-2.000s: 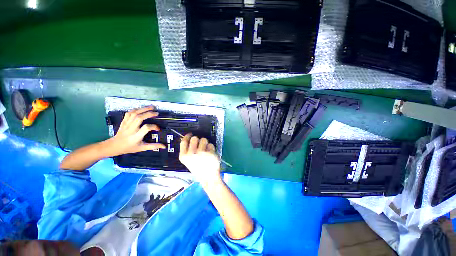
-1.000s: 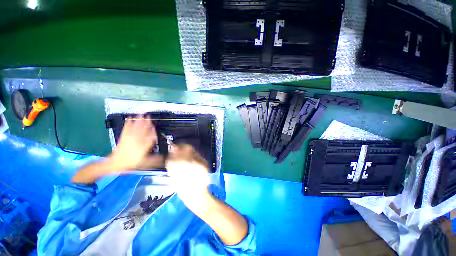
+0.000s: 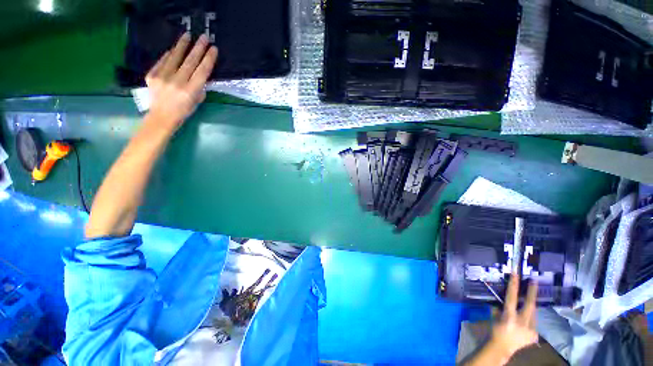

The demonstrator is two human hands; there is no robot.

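My left hand [image 3: 179, 82] lies on a black housing [image 3: 250, 43] at the upper left of the belt, fingertips by its silver brackets, holding nothing visible. My right hand [image 3: 510, 325] is at the lower right, its fingers over the front part of another black housing [image 3: 458, 246]. This housing has silver brackets and a pale upright centre strip [image 3: 519, 239]. A thin pale rod [image 3: 491, 290] slants beside the right fingers. Whether that hand grips the rod or the housing cannot be told.
Two more bracketed housings [image 3: 365, 78] [image 3: 587, 86] lie on bubble wrap [image 3: 311, 118] on the belt. Loose black strips [image 3: 394, 175] are fanned on the green bench [image 3: 236, 171]. An orange-handled tool [image 3: 50, 159] lies far left. Wrapped housings [image 3: 608, 243] stand at the right edge.
The housing from the bench in front of me is gone from there, and one now lies at the belt's left under my left hand. My right hand has moved far right. The belt housings have shifted right.
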